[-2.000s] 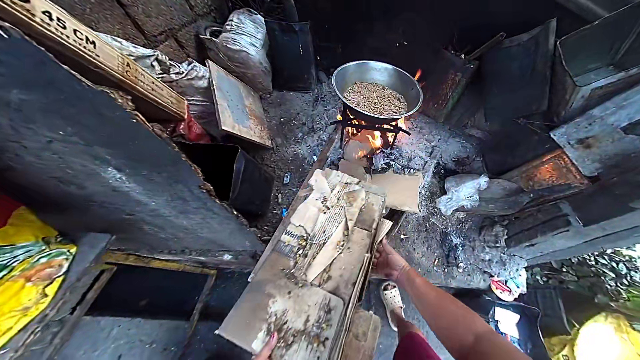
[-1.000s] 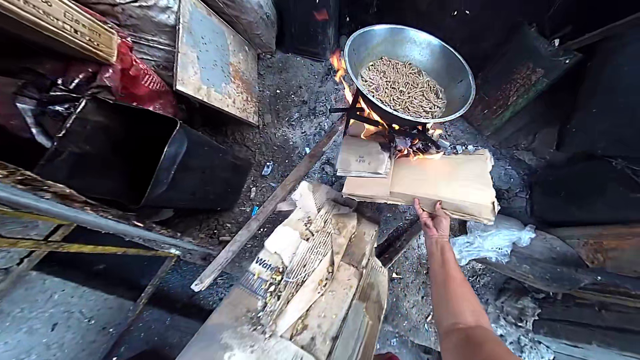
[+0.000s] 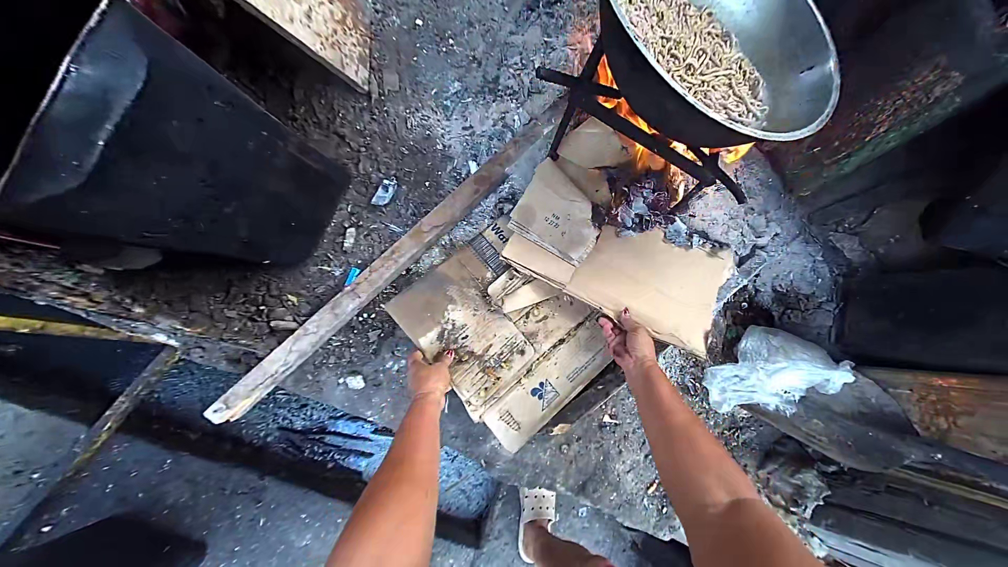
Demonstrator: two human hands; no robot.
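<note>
My left hand [image 3: 430, 376] grips the left edge of a stack of dirty flattened cardboard [image 3: 480, 331], which lies low in front of the fire. My right hand [image 3: 628, 340] is at the near edge of a cleaner cardboard piece [image 3: 650, 279], with fingertips at its edge and the palm underneath; how firmly it holds is unclear. That piece overlaps the stack, and its far edge is charred near the flames [image 3: 657, 153]. Above the fire, a large metal pan [image 3: 795, 71] holding pale, elongated pieces of food [image 3: 697, 59] rests on a black metal stand [image 3: 630, 118].
A long wooden plank [image 3: 354, 295] slants along the ground left of the cardboard. A black container [image 3: 157, 150] lies at the upper left, near a stained board [image 3: 323, 31]. Clear plastic [image 3: 776, 370] sits on dark boards at the right. My sandalled foot [image 3: 538, 516] is below.
The dirty cardboard stack has moved forward toward the fire, partly under the cleaner piece. My left hand, out of view one second ago, is now on the stack. The view has moved closer.
</note>
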